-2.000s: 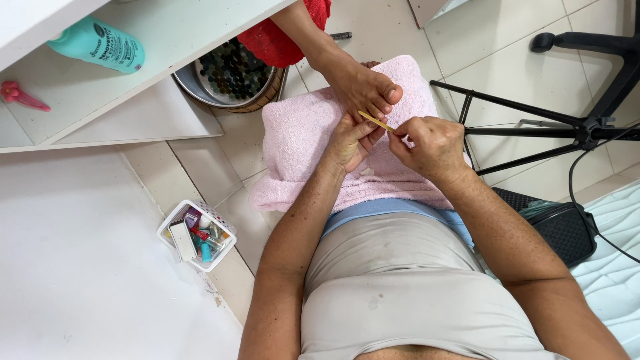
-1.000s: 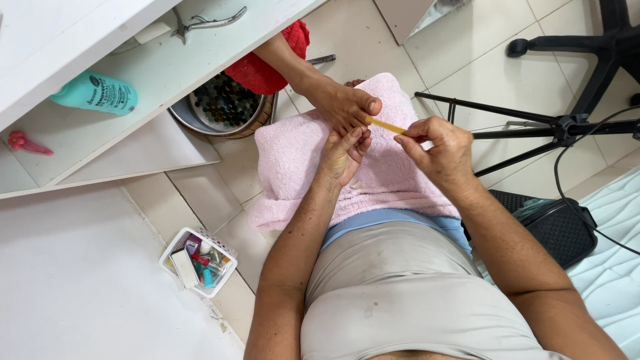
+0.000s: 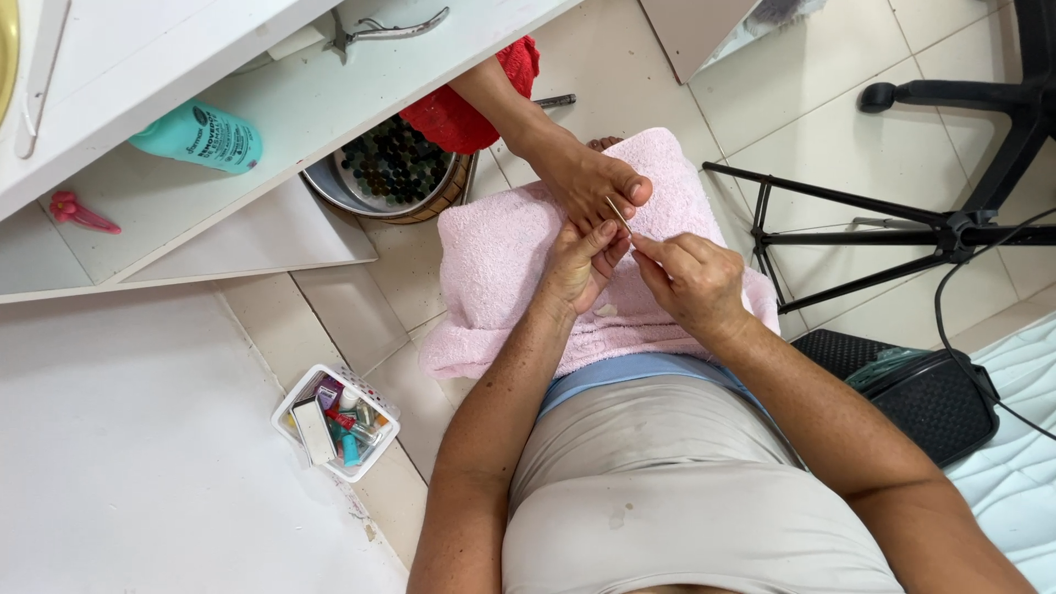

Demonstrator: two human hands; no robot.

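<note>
Another person's bare foot (image 3: 577, 177) rests on a pink towel (image 3: 495, 247) over my lap. With my right hand (image 3: 693, 280) I grip a nail file (image 3: 617, 216) at its lower end; it is seen edge-on as a thin strip, its far end over the toes. My left hand (image 3: 584, 264) is at the smaller toes from below, thumb and fingers closed around a toe, palm partly turned up. Which toe the file touches is too small to tell. A small pale piece (image 3: 606, 310) lies on the towel below my hands.
A basin with dark round stones (image 3: 392, 165) stands beyond the towel, left of the foot. A white shelf (image 3: 305, 132) holds a turquoise bottle (image 3: 206, 139), a pink flower clip (image 3: 82, 213) and metal nippers (image 3: 388, 31). A white basket (image 3: 337, 422) sits lower left; black stand legs (image 3: 858, 238) are at right.
My right hand has come down and left with the file, which was at the big toe a second ago and is now over the smaller toes, turned edge-on.
</note>
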